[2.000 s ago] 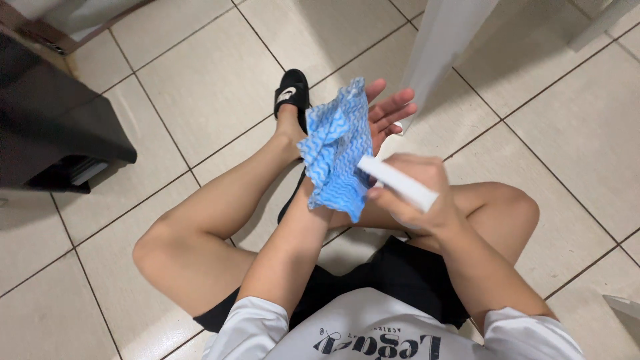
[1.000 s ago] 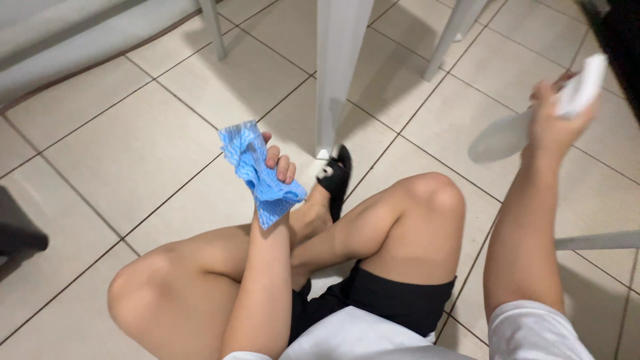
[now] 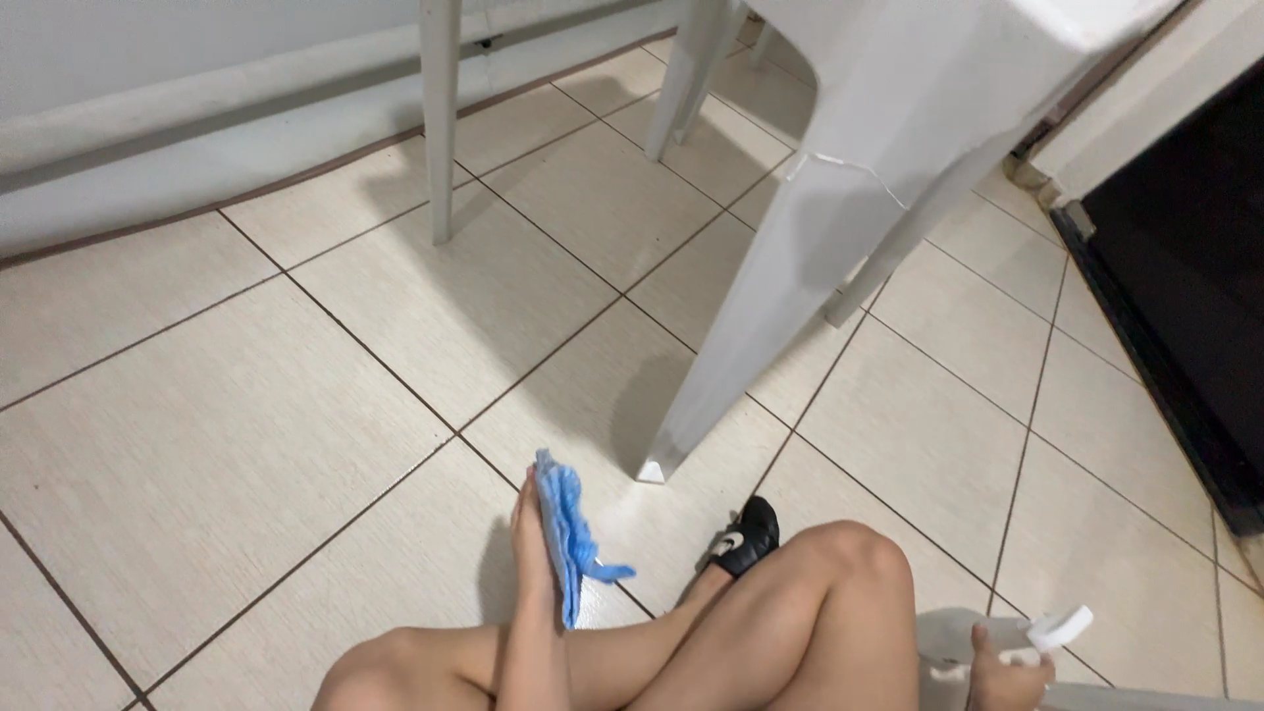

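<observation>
A crumpled blue cloth (image 3: pixel 565 533) lies against the palm of my left hand (image 3: pixel 527 523), which is raised above the floor with the cloth facing right. Whether the fingers curl around the cloth is hidden. At the lower right, my right hand (image 3: pixel 1009 675) is by the neck of a translucent spray bottle (image 3: pixel 956 637) with a white trigger head; its fingers are partly behind the bottle top. Between the hands, farther off, a white plastic table leg (image 3: pixel 736 341) stands on the tiles, its foot just beyond the cloth.
More white plastic legs (image 3: pixel 441 128) stand farther back. My crossed legs (image 3: pixel 839 592) and a black slide sandal (image 3: pixel 752 538) are below the table leg. A dark panel (image 3: pixel 1195 267) is at the right, a pale wall (image 3: pixel 178 59) at the upper left.
The bottle, held by my right hand out to the right a second ago, is now low at the right edge of my knee. The cloth in my left hand has turned edge-on. The view has shifted toward the table.
</observation>
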